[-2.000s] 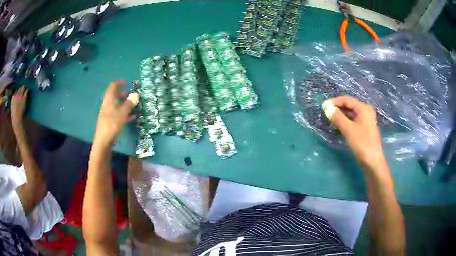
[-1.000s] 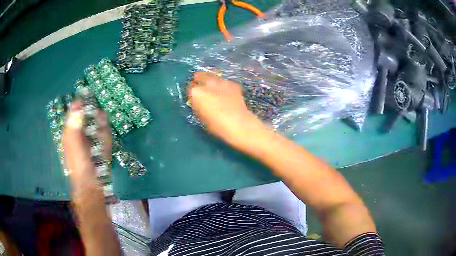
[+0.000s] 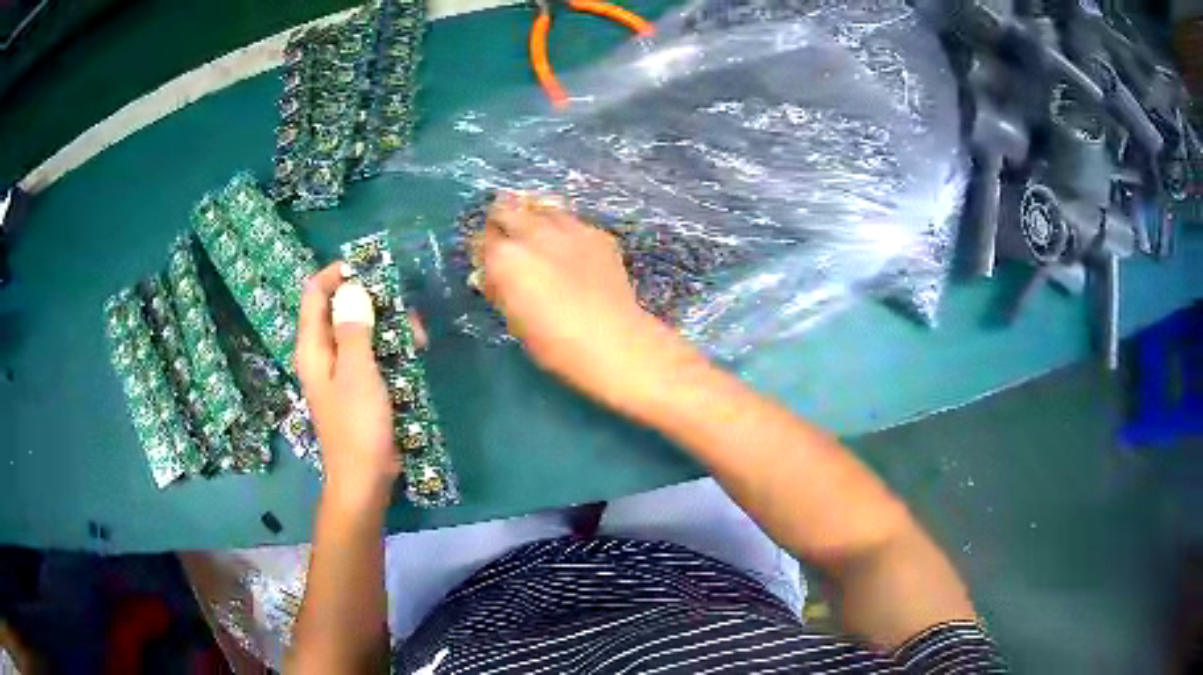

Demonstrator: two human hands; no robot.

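Observation:
My left hand (image 3: 350, 369) holds a long green circuit board strip (image 3: 420, 442) upright in the picture, left of the bag, with a white finger cot on the thumb. My right hand (image 3: 561, 270) reaches into the mouth of a clear plastic bag (image 3: 778, 145), over a dark mass of small components (image 3: 679, 270). Its fingertips are bent down among the components, and whether they grip one is hidden. Waiting board strips (image 3: 165, 356) lie in a fanned pile left of my left hand, with brighter green ones (image 3: 257, 251) beside them.
A stack of busier strips (image 3: 350, 106) lies near the far edge. Orange-handled pliers (image 3: 541, 59) lie behind the bag. Grey plastic housings (image 3: 1055, 198) are heaped at the far right, with a blue bin (image 3: 1168, 382) below them. Small dark pieces (image 3: 272, 522) lie near the front edge.
My left hand has lifted a strip from the pile and moved right with it towards the bag. My right hand, over the bag a second ago, remains at the components. The view has swung right since two seconds ago.

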